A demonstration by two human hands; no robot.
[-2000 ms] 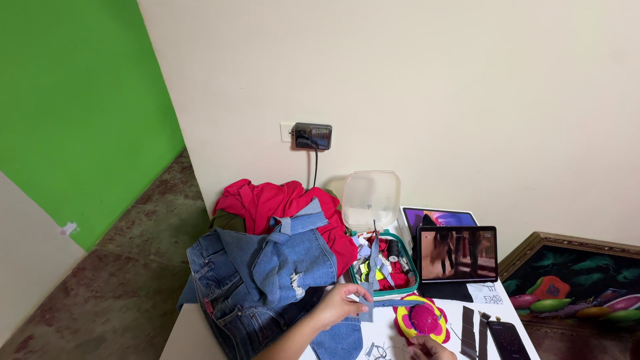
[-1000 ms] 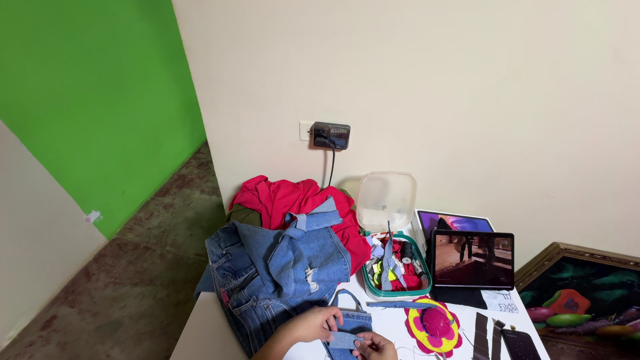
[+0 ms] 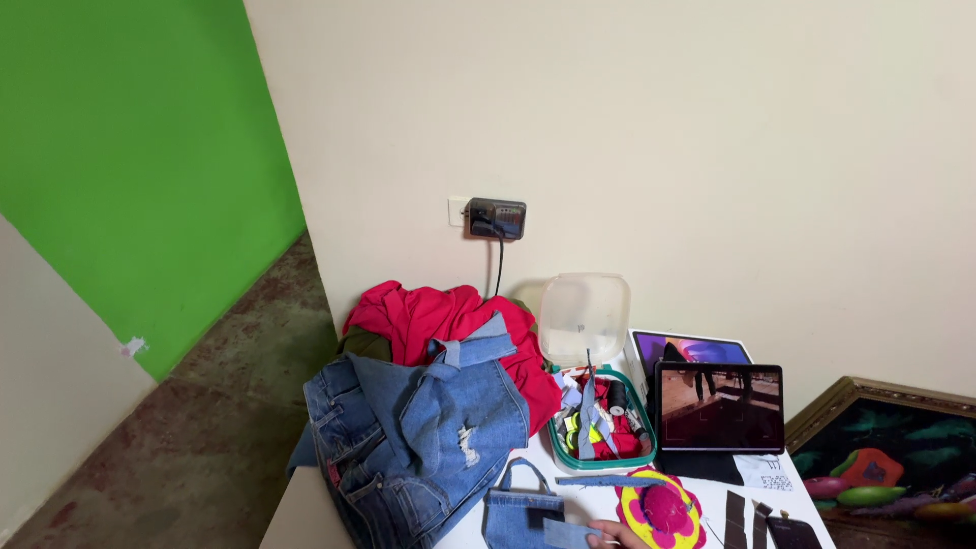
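My right hand (image 3: 614, 534) is at the bottom edge, its fingers closed on a small flat piece of light blue denim (image 3: 568, 533). That piece lies over the lower right of a small denim bag with a loop handle (image 3: 526, 515). My left hand is out of view. Beside my right hand sits a yellow and magenta flower-shaped pincushion (image 3: 665, 509). A narrow denim strip (image 3: 602, 481) lies above the bag, its right end by the pincushion. Behind them, a green-rimmed plastic container (image 3: 649, 450) holds fabric scraps and a black thread spool (image 3: 617, 396).
Denim jeans (image 3: 442, 442) and red cloth (image 3: 427, 313) are heaped at left. A clear lid (image 3: 585, 316) leans behind the container. A tablet (image 3: 719, 406), dark strips (image 3: 734, 518) and a phone (image 3: 793, 533) are at right on the white table (image 3: 297, 515).
Two seconds ago my right hand was by the pincushion; one second ago both hands were at the small denim bag. My left hand has since gone out of view.
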